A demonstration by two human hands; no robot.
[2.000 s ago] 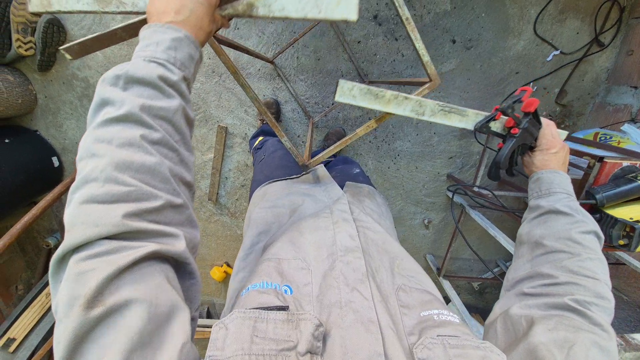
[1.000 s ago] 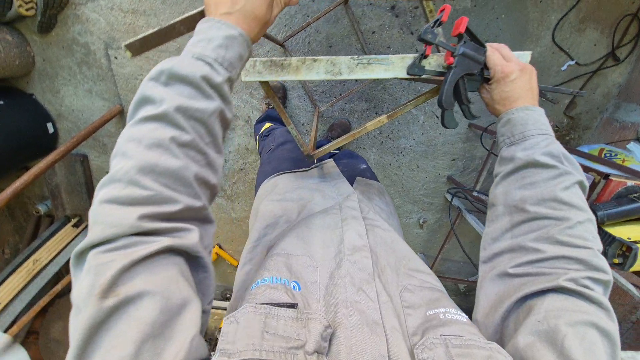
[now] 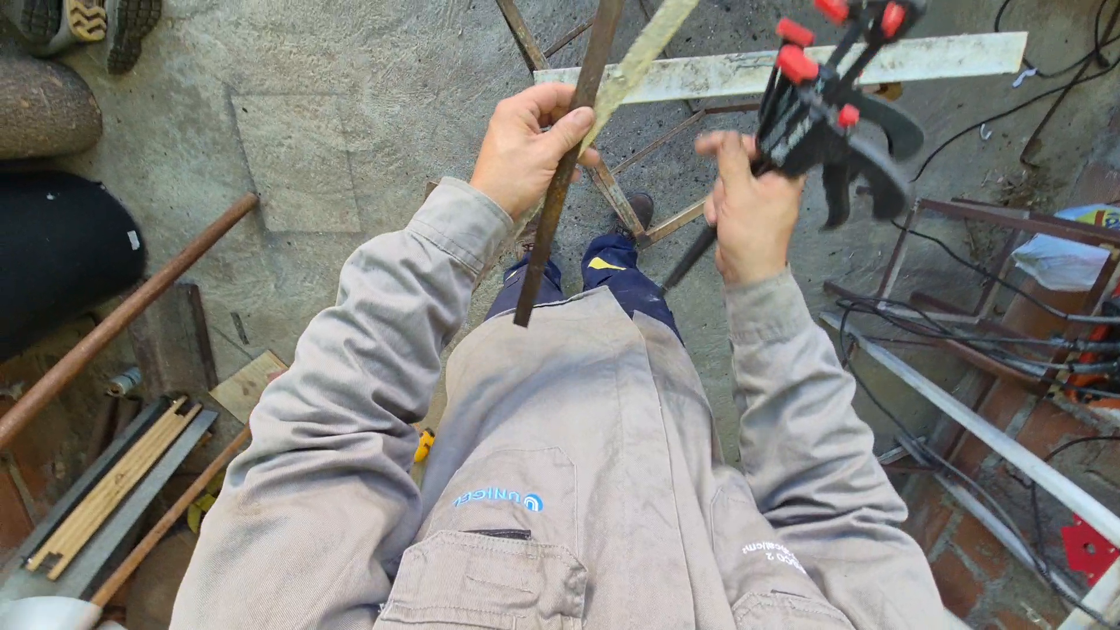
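My left hand (image 3: 535,144) holds a dark, rusty flat metal bar (image 3: 560,188), tilted, and a pale, scuffed strip (image 3: 643,61) beside it. My right hand (image 3: 754,197) grips the bar of black bar clamps with red parts (image 3: 818,105); they look like more than one and are slightly blurred. Behind the clamps, a long whitish metal strip (image 3: 945,59) lies across the view. Beneath it stands a frame of rusty metal bars (image 3: 619,197), partly hidden by my left hand and the strips.
On the left are a black cylinder (image 3: 66,254), a slanting rusty rod (image 3: 140,306) and wooden strips (image 3: 114,490). A metal rack (image 3: 989,420) with black cables (image 3: 962,337) stands on the right. My shoe (image 3: 641,210) is close to the frame on the concrete floor (image 3: 297,157).
My left hand has come off the whitish strip's end and now holds a dark bar and a pale strip. A second earlier, my right hand was at the clamps by the whitish strip's right part.
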